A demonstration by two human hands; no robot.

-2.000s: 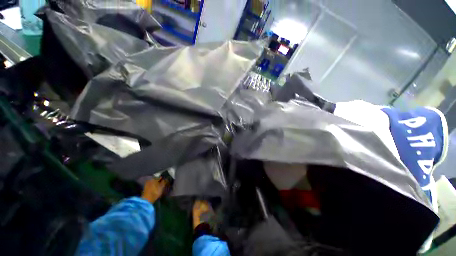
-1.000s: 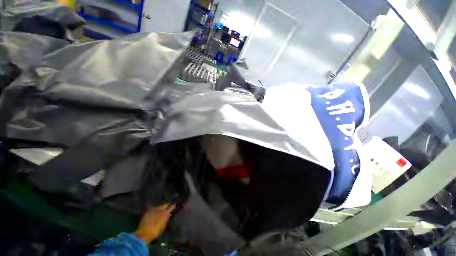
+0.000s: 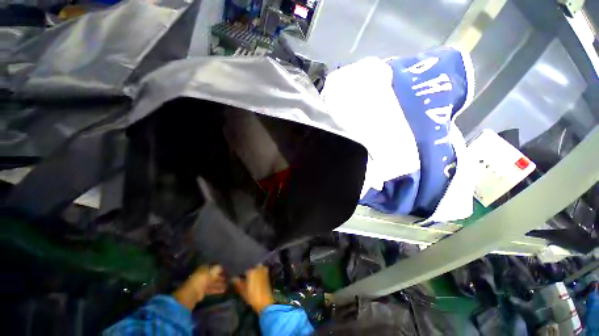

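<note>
My left hand [image 3: 205, 283] and my right hand [image 3: 256, 287] are close together at the bottom centre, fingers bent. They are at the lower end of a grey-black flap [image 3: 226, 239]. Blur and dark material hide whether the fingers hold it or a small part. Just above, a large grey-black poly bag [image 3: 263, 82] lies with its dark mouth open towards me. Inside it show a pale item with a red band [image 3: 259, 147] and dark contents that I cannot make out.
A white-and-blue cloth or bag with white letters [image 3: 430, 121] lies right of the large bag. A white card with a red mark [image 3: 496, 167] is beside it. A pale curved post [image 3: 473, 243] crosses the right side. Dark poly bags [image 3: 364, 259] lie beneath the shelf edge.
The view has swung right, so the large bag and cloth sit further left. My right hand, hidden a second ago, shows again beside my left hand.
</note>
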